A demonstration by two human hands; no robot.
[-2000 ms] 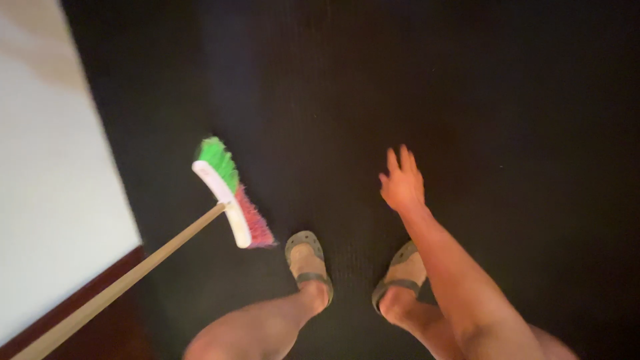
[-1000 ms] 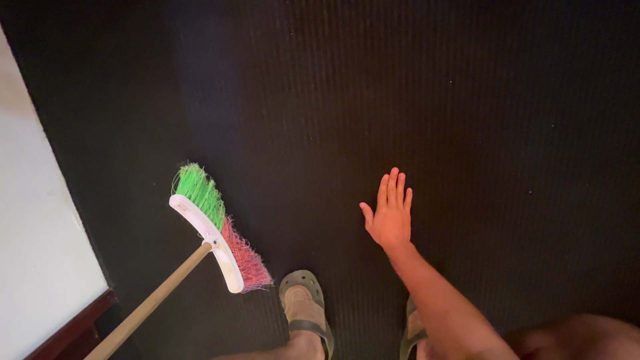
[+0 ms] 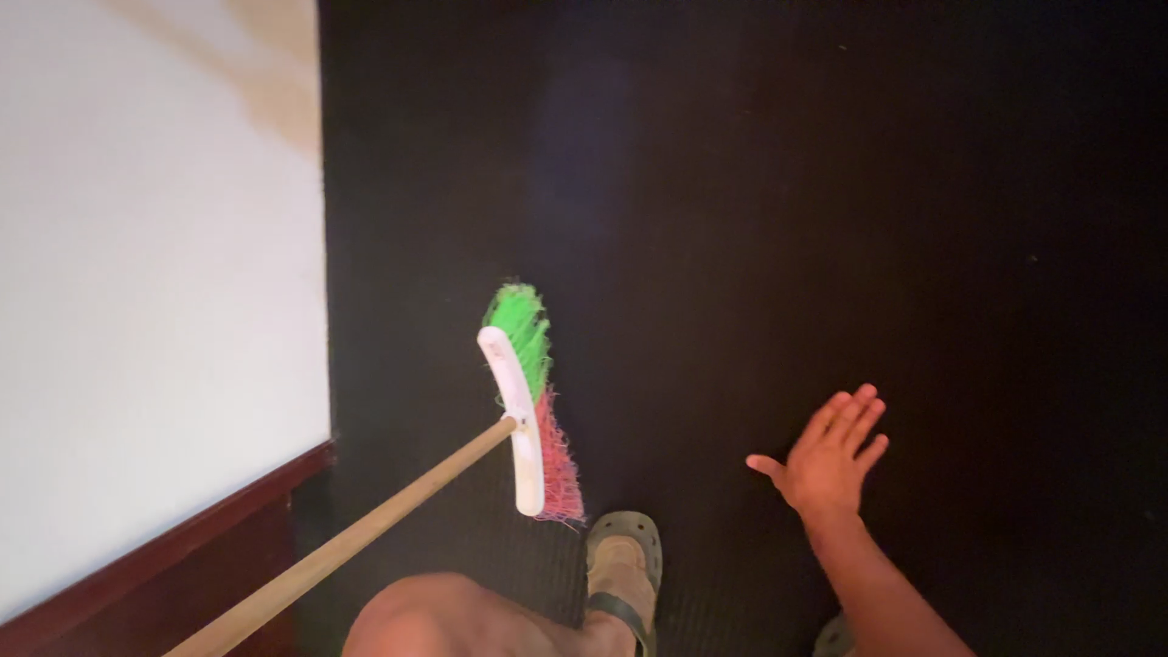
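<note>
A broom with a white curved head point(image 3: 511, 401) and green and red bristles point(image 3: 558, 461) is left of centre, over the dark ribbed floor. Its wooden handle point(image 3: 383, 520) slants down to the lower left and leaves the frame at the bottom. My right hand point(image 3: 829, 461) is right of centre above the floor, fingers apart and holding nothing. My left hand is out of view, so whether it holds the handle cannot be seen.
A white wall point(image 3: 164, 274) with a dark red base trim point(image 3: 173, 538) runs along the left. My left foot in a grey-green clog point(image 3: 625, 566) stands just right of the bristles; part of the other clog point(image 3: 833, 636) shows beside my right forearm. Dark flooring point(image 3: 730, 228) extends ahead.
The broom's head has moved relative to my left clog and now lies higher and nearer in line with it. My right hand has moved away from the broom to the right, its fingers more widely spread.
</note>
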